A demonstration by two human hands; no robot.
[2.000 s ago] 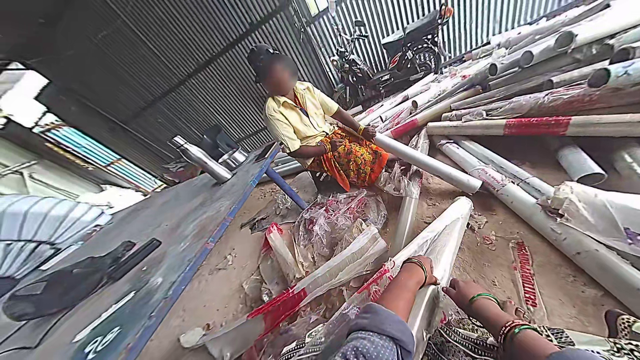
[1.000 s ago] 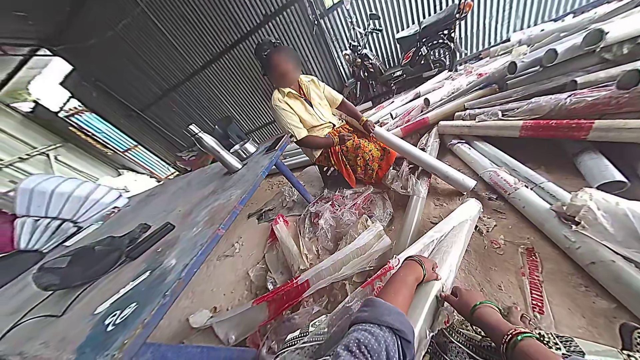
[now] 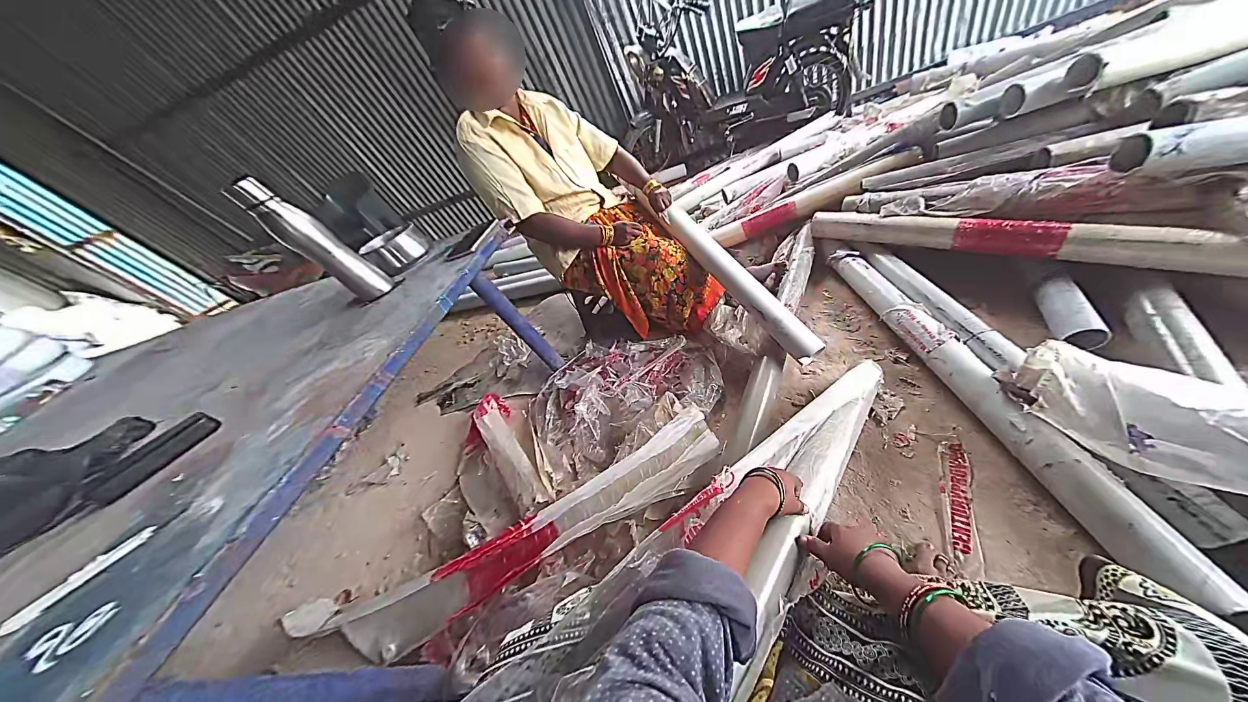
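Observation:
A pale tube [image 3: 804,497] with loose white and red plastic wrapping lies across my lap, pointing away from me. My left hand [image 3: 785,490] rests on it from the left, fingers curled over the wrapping; whether it grips the tube is unclear. On its right side, my right hand [image 3: 840,546] has its fingertips at the tube's edge, perhaps pinching the plastic film. Bangles circle both wrists. Left of the tube, torn plastic wrapping [image 3: 624,478] with red bands lies heaped on the ground.
Ahead, a seated person [image 3: 546,175] holds another pale tube [image 3: 746,283]. Many wrapped tubes [image 3: 1014,234] are piled on the right. A blue-edged table [image 3: 292,468] on the left carries a steel bottle [image 3: 317,244] and a steel pot [image 3: 395,249]. Motorcycles [image 3: 741,88] stand behind.
The view has shifted somewhat. Both of my hands stay at the same part of the wrapped tube. The other person's near hand has moved off the held tube or its placement differs slightly; otherwise little differs.

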